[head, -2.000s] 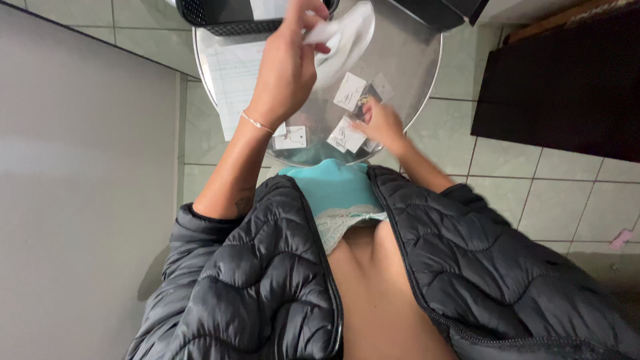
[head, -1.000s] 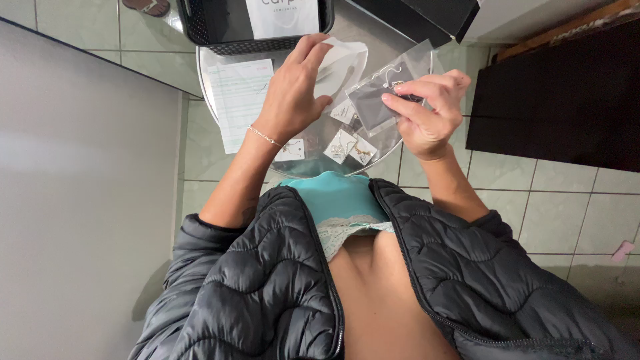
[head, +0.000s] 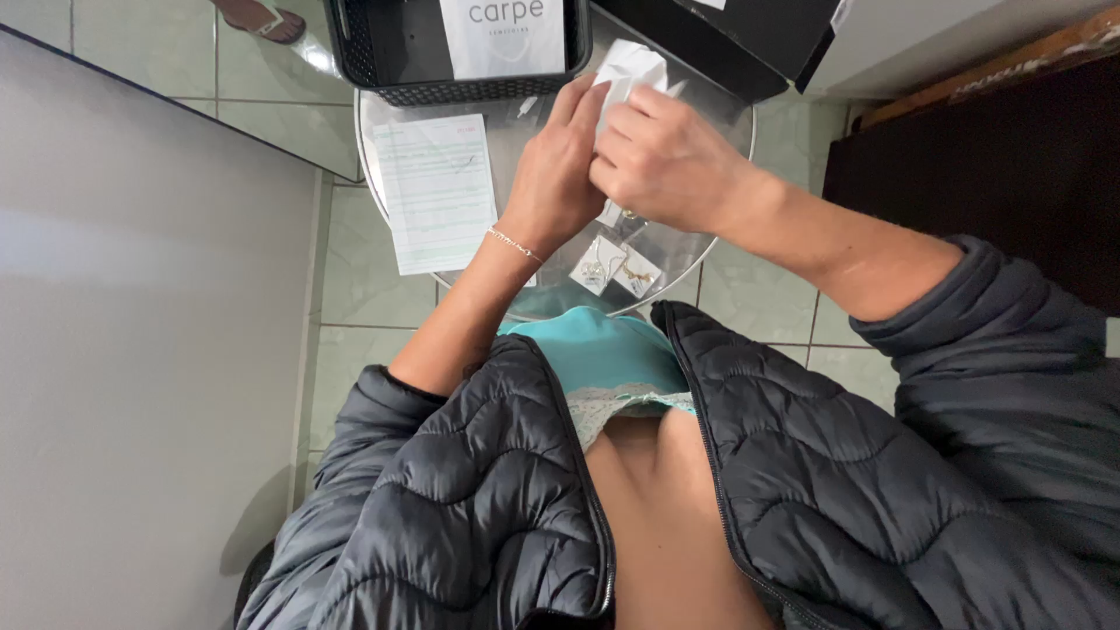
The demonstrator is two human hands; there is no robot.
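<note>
My left hand (head: 560, 171) and my right hand (head: 669, 157) meet over a round glass table, both gripping a crumpled white pouch (head: 632, 66); their fingers partly cover it. Whether a small packet is inside it cannot be seen. Just below my hands, near the table's front edge, lie jewelry cards in clear packets: one with a silver-coloured piece (head: 598, 264), one with a gold-coloured piece (head: 637, 271). A printed form (head: 435, 197) lies flat to the left of my left hand.
A black plastic basket (head: 490, 90) at the back of the table holds a white printed bag (head: 506, 39). Behind and to the right is a black box (head: 744, 52). Dark furniture (head: 989, 175) stands at the right. A sandalled foot (head: 267, 22) shows at the upper left.
My right hand has moved left to my left hand and onto the white pouch. One second ago it held a clear packet out to the right; that packet is no longer visible there.
</note>
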